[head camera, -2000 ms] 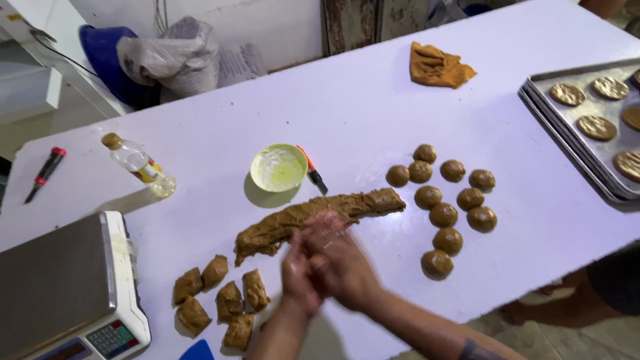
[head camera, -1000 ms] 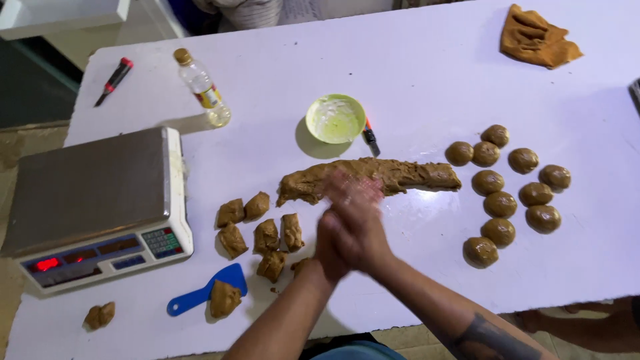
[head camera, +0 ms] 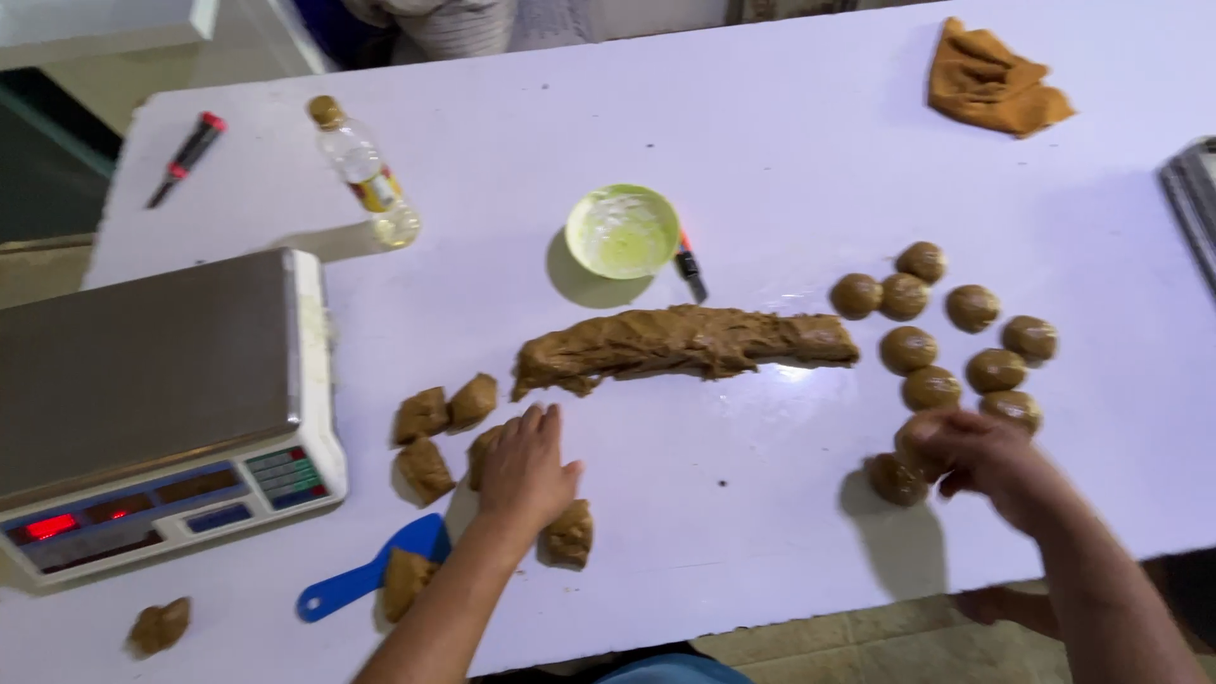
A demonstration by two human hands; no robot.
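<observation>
My left hand (head camera: 532,475) lies over the cut dough pieces on the left, its fingers on or just above one of them; whether it grips that piece is hidden. Other rough brown pieces (head camera: 425,470) lie beside it. My right hand (head camera: 988,461) reaches into the group of smooth round dough balls (head camera: 908,351), its fingertips at a ball near the bottom of the group. Between the hands, farther back, a long rough log of brown dough (head camera: 684,344) lies on the white table. A blue plastic scraper (head camera: 366,578) with a dough piece on it is left of my left forearm.
A digital scale (head camera: 152,380) stands at the left. Behind are a clear bottle (head camera: 366,176), a red and black tool (head camera: 188,157), a green bowl (head camera: 623,233), a utility knife (head camera: 691,269) and an orange-brown cloth (head camera: 993,81). Stacked trays (head camera: 1195,204) show at the right edge.
My hands were pressed together in front of the dough log; now they are apart, the left at the cut pieces and the right at the balls. The view has shifted.
</observation>
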